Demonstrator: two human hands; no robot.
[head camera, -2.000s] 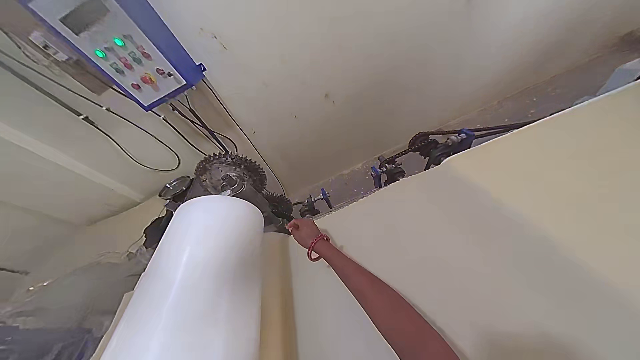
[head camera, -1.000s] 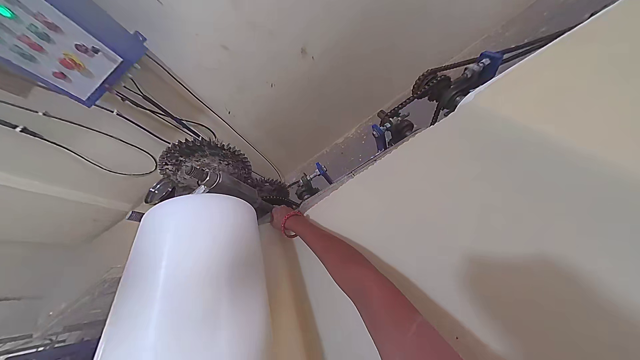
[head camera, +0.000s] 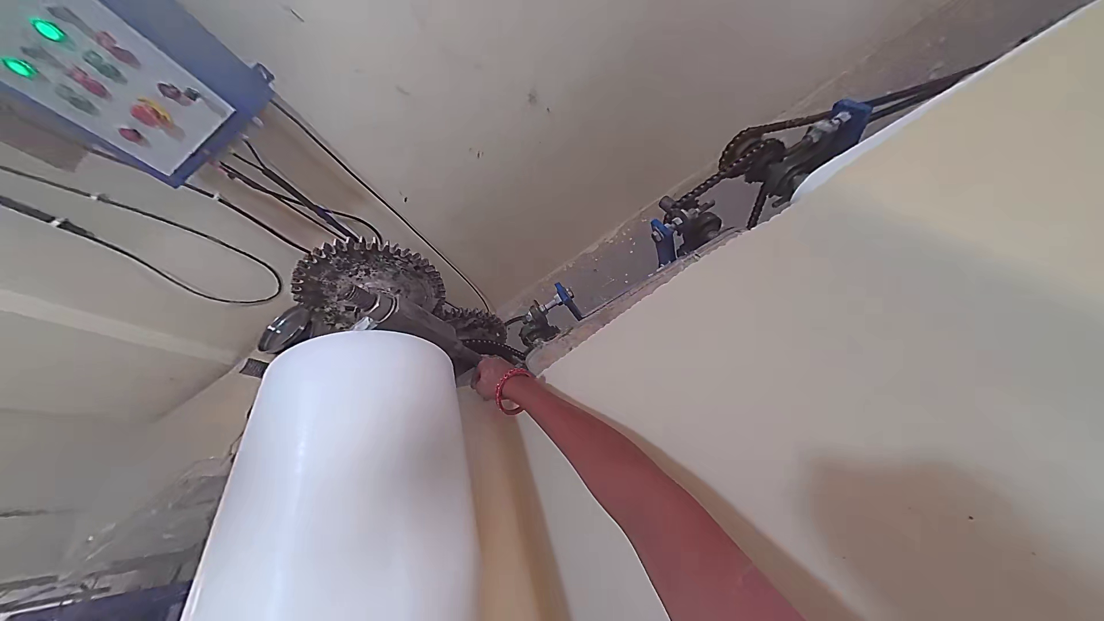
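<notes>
My right hand (head camera: 492, 378), with a red bangle at the wrist, reaches in from the lower right. It is at the far corner of a wide cream sheet (head camera: 819, 345), close to the end of a dark metal bracket (head camera: 423, 326). Its fingers are partly hidden, and whether they grip the bracket, the sheet edge or nothing cannot be told. Left of the hand is a large smooth white roll (head camera: 354, 483). Beyond the roll's end stand a large toothed gear (head camera: 366, 280) and a smaller gear (head camera: 476, 325). My left hand is out of view.
A blue control box (head camera: 172, 78) with green lights and buttons hangs at upper left, cables (head camera: 293, 203) running from it. Chain and sprockets (head camera: 750, 155) and blue-handled fittings (head camera: 662, 241) line the sheet's far edge. Clear plastic film (head camera: 147, 526) lies lower left.
Since two seconds ago my right hand has moved left, closer to the roll's far end and the bracket. It stays about there over the last second. The view has shifted.
</notes>
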